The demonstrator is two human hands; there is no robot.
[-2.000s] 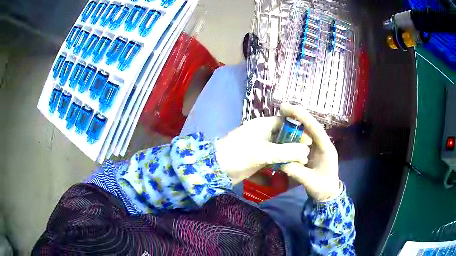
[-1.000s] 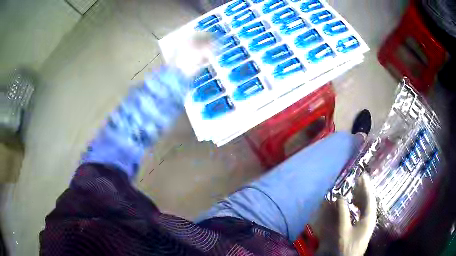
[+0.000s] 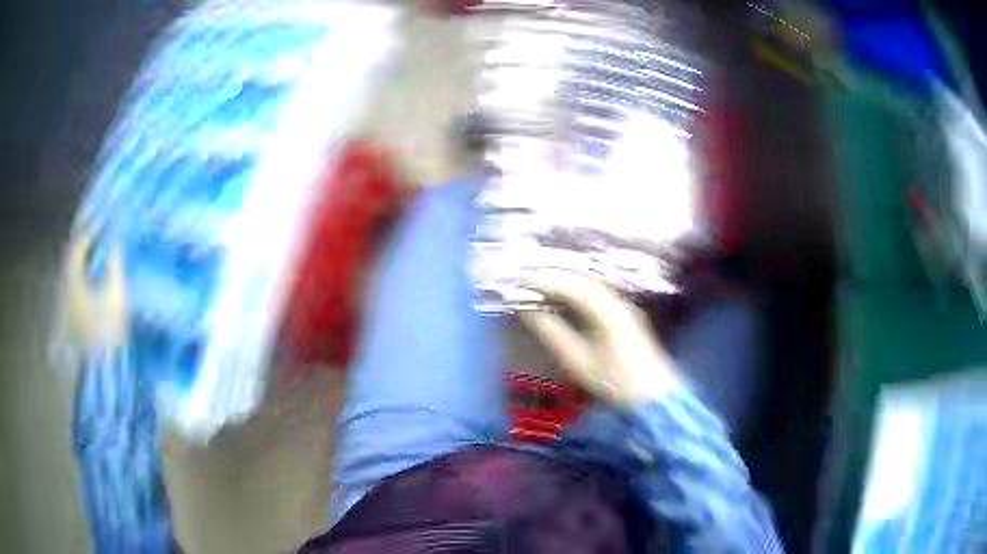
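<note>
The frame is heavily blurred. A white foam tray (image 3: 244, 314) with rows of blue housings (image 3: 179, 173) lies at the left. My left hand (image 3: 100, 298) is at the tray's left edge, blurred; whether it holds a housing cannot be told. My right hand (image 3: 601, 330) is at the near edge of the shiny clear blister tray (image 3: 639, 184), above my lap, with fingers pointing up and left. Whether it holds anything is too blurred to tell. The small parts in the clear tray cannot be made out.
A red stool (image 3: 336, 254) stands under the foam tray, and more red shows beside the clear tray. The green bench (image 3: 893, 292) runs down the right, with a blurred white-and-blue tray (image 3: 920, 465) at its near corner. A blue object (image 3: 893, 43) is at the upper right.
The view has swung, bringing the clear tray back to the centre and the foam tray to the left. My left hand has moved down along the foam tray's edge. The picture is more blurred.
</note>
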